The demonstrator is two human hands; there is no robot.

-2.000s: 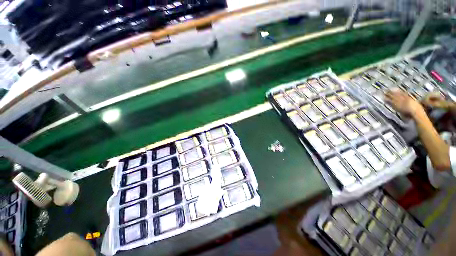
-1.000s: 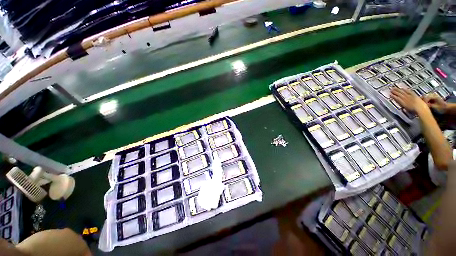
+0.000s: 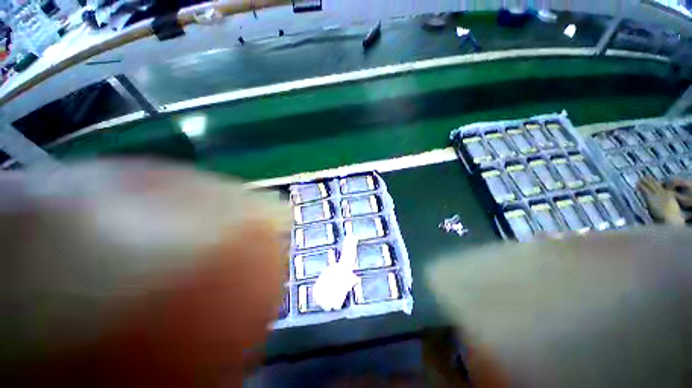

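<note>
The blister tray [image 3: 407, 273] of phone-like units lies on the dark green bench, its left part hidden. A bright white cloth piece [image 3: 334, 284] lies loose over its lower units. Two large blurred skin-toned shapes are very close to the camera. The left one, seemingly my left hand [image 3: 136, 280], covers the lower left. The other, seemingly my right hand [image 3: 577, 311], covers the lower right. Their fingers cannot be made out, and neither shows a held thing. A small pile of silver parts [image 3: 454, 225] lies right of the tray.
A thicker stack of trays [image 3: 497, 203] stands to the right, its lower part hidden. Beyond it, another person's hands [image 3: 664, 198] are over a further tray [image 3: 624, 163]. The green belt [image 3: 303, 125] runs behind the bench, with a pale shelf edge [image 3: 205, 15] above it.
Both large blurred shapes have come up close to the camera, hiding the fan and the tray's left part. The view has shifted, so the tray shows further right. The cloth still lies on it.
</note>
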